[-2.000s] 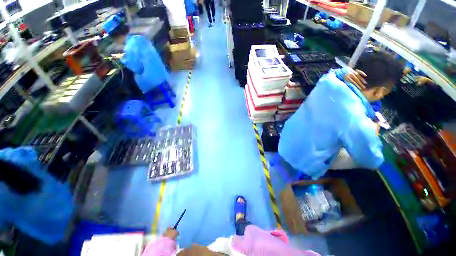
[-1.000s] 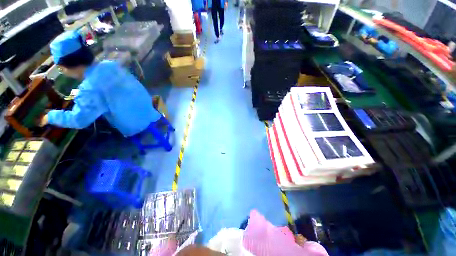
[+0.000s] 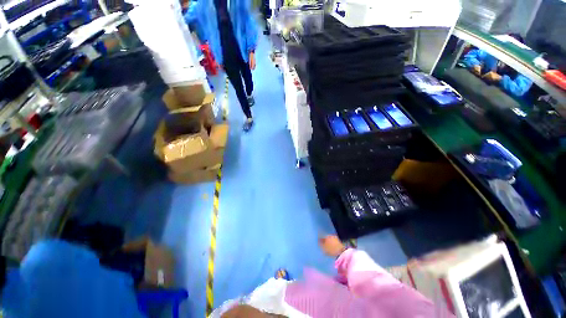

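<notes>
My right hand (image 3: 332, 245) is small and blurred at the end of a pink sleeve, low and right of the middle. It hangs over the blue floor just left of the black tray stack; nothing is visible in it, but its fingers are unclear. My left hand is not in view. The tall stack of black foam trays (image 3: 357, 74) stands ahead on the right. Blue-faced flat devices (image 3: 371, 120) lie in one tray. A lower black tray (image 3: 380, 208) holds several small dark and silver parts. A stack of white frames with dark panels (image 3: 487, 282) is at the lower right.
A person in a blue smock (image 3: 234, 49) stands ahead in the blue aisle. Open cartons (image 3: 189, 146) stand left of the yellow-black tape (image 3: 213, 239). A blue-clad person (image 3: 71, 282) is at the lower left. A green bench (image 3: 456, 146) with phones and trays runs along the right.
The view has moved forward along the aisle. The white frame stack has shifted to the lower right and the person ahead appears larger. My left hand has left the picture; my right hand now shows.
</notes>
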